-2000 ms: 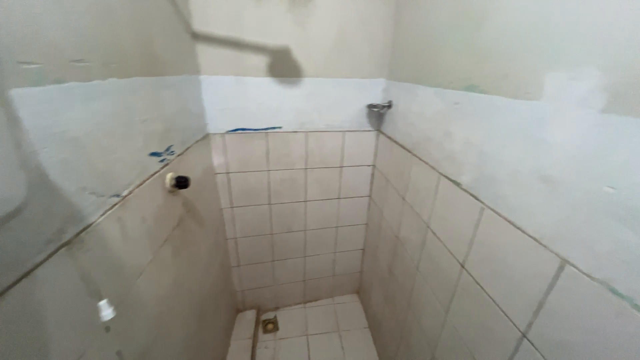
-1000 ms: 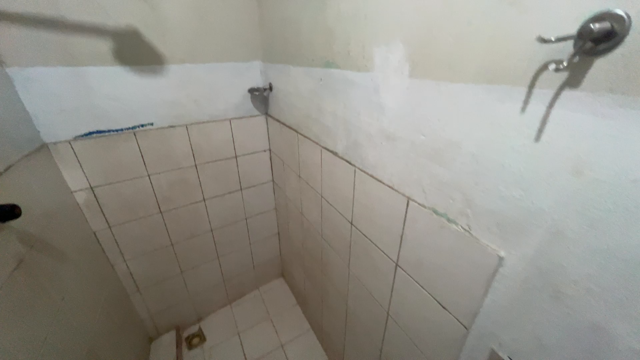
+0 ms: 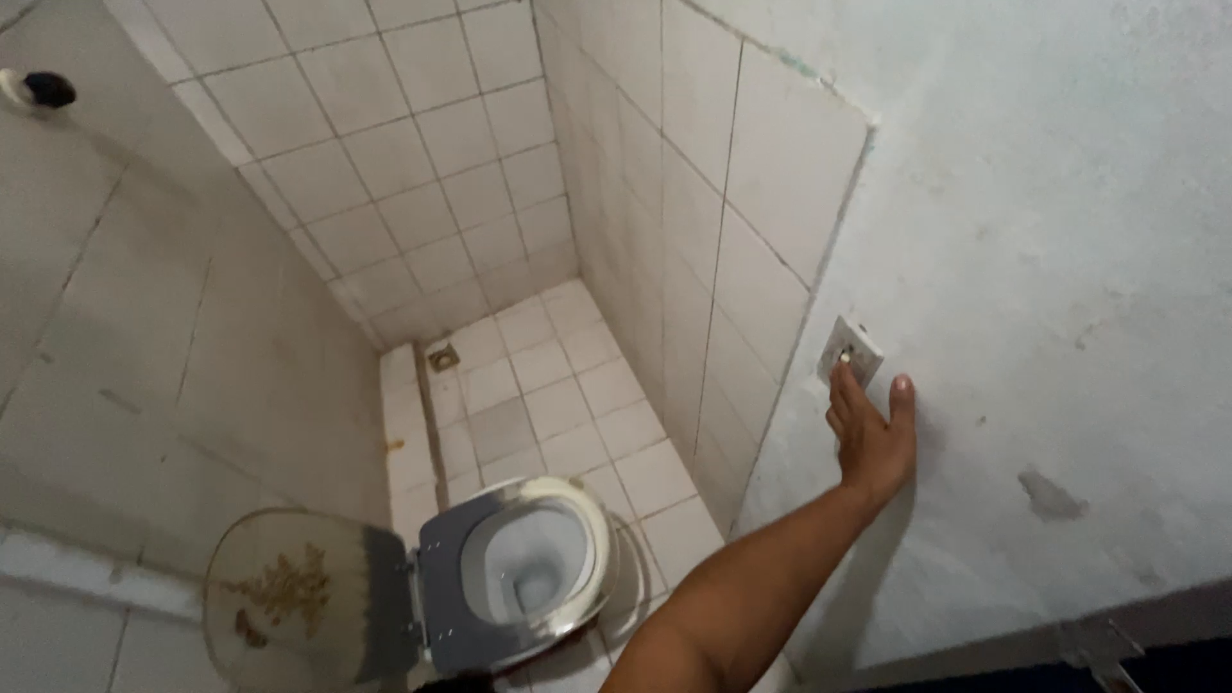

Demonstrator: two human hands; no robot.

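My right hand (image 3: 871, 433) reaches up from the lower middle to the right wall. Its fingertips are at a light switch (image 3: 850, 352) with a square plate, and the thumb is spread apart from them, holding nothing. The switch plate sits just beyond the edge of the wall tiles (image 3: 770, 183), on painted wall. My left hand is not in view. Below and left of my forearm is a toilet bowl (image 3: 529, 568) with its grey seat (image 3: 448, 577) down and its lid (image 3: 298, 597) raised toward the left wall.
A floor drain (image 3: 443, 358) lies in the far corner of the tiled floor (image 3: 549, 385). A low tiled ledge (image 3: 404, 433) runs along the left wall. A black-knobbed valve (image 3: 48, 89) sticks out of that wall. A dark edge crosses the bottom right.
The view has turned down, bringing the toilet and floor into sight. My right hand, absent from both earlier frames, is now at the light switch.
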